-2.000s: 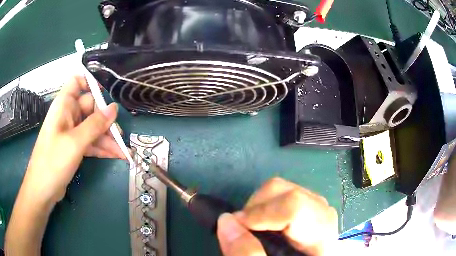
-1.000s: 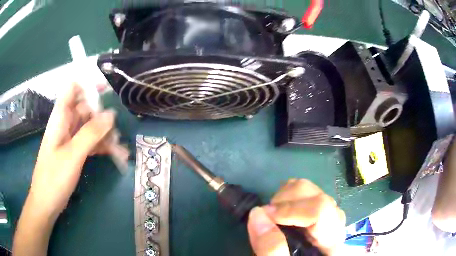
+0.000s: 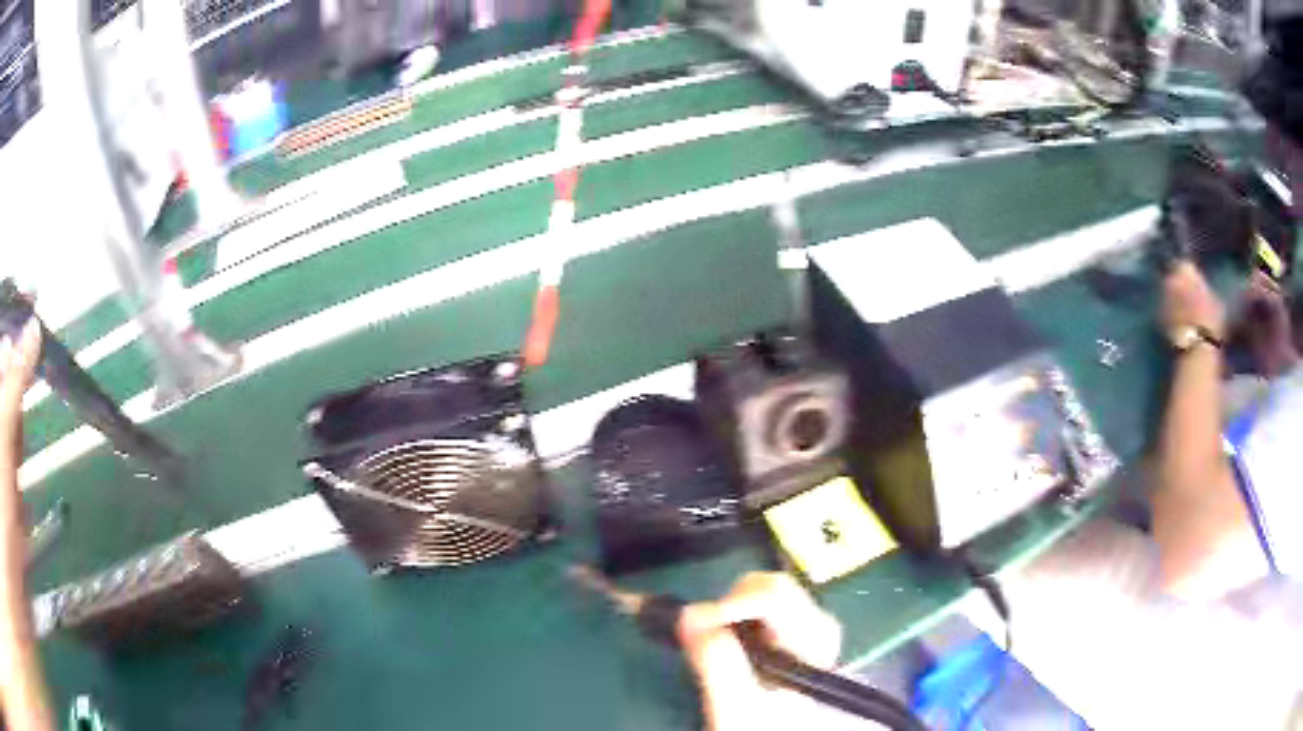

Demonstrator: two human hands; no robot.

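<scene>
My right hand is low in the centre, shut around the black handle of a soldering iron. The iron's blurred tip points up-left, near the fume fan's lower right corner. My left hand is cut off by the left edge. It holds one end of a long dark bar, which slants down to the right. The bar is blurred; whether it is the fixture strip I cannot tell. Tweezers cannot be made out. A loose dark heap, likely small components, lies at lower left.
The fume fan stands left of centre, stacked fixtures at its left. Rightward are the black waste tray, iron holder, yellow sponge and soldering station. Another person's arm is at right.
The view has swung up and right. My left hand has moved to the far left, now with the long bar. The fixture strip is gone from before the fan. My right hand still holds the iron.
</scene>
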